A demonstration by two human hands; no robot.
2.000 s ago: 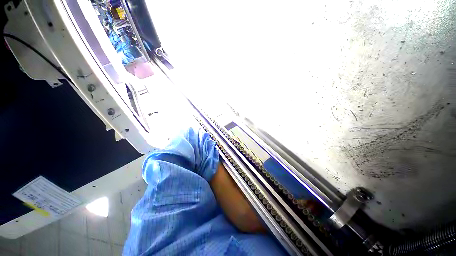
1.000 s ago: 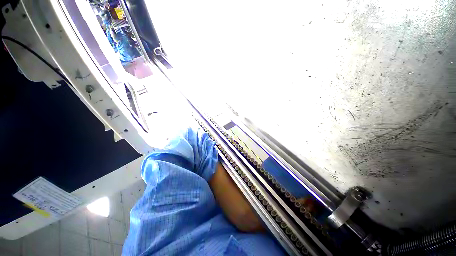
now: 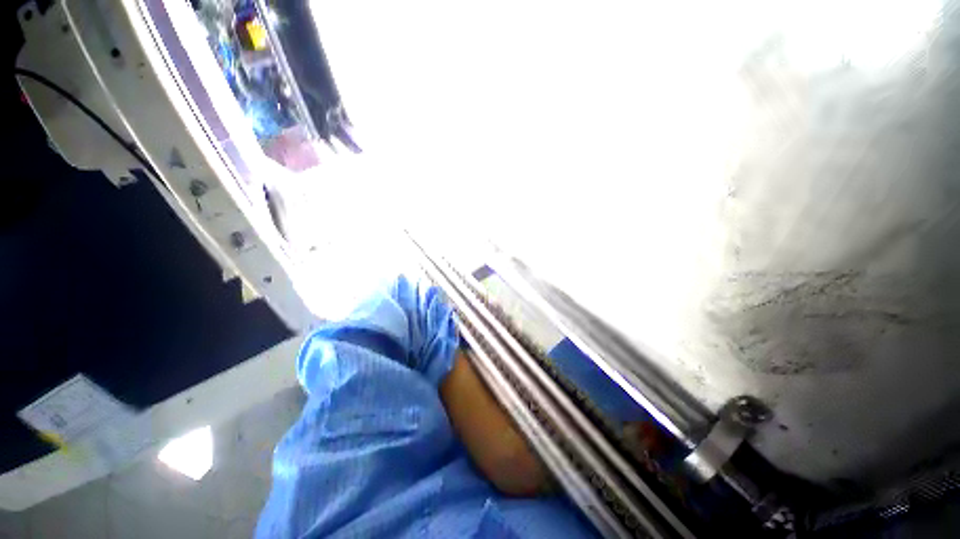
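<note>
Neither of my hands can be made out. A blue checked sleeve (image 3: pixel 363 421) fills the bottom centre, with a bent stretch of bare skin (image 3: pixel 493 437) at its cuff, against the near conveyor rail (image 3: pixel 526 416). Whose arm it is and which side it belongs to cannot be told. The conveyor chain (image 3: pixel 547 405) runs diagonally beside the rail, blurred. A silver rod (image 3: pixel 621 368) with a metal clamp (image 3: pixel 718 447) lies beyond it. A blue patch (image 3: pixel 595 374) shows between chain and rod, with a small reddish spot near its lower end.
A bare metal plate (image 3: pixel 832 316), overexposed and scuffed, spans the right side. A white curved frame (image 3: pixel 200 195) stands at left, with a dark panel (image 3: pixel 95 274) and a white label (image 3: pixel 76 408). Crowded parts, blue and yellow (image 3: pixel 256 35), show at the top left. Pale floor tiles lie lower left.
The view has shifted slightly and is blurrier, and the plate looks brighter. The sleeve and bare skin stay almost in place against the rail.
</note>
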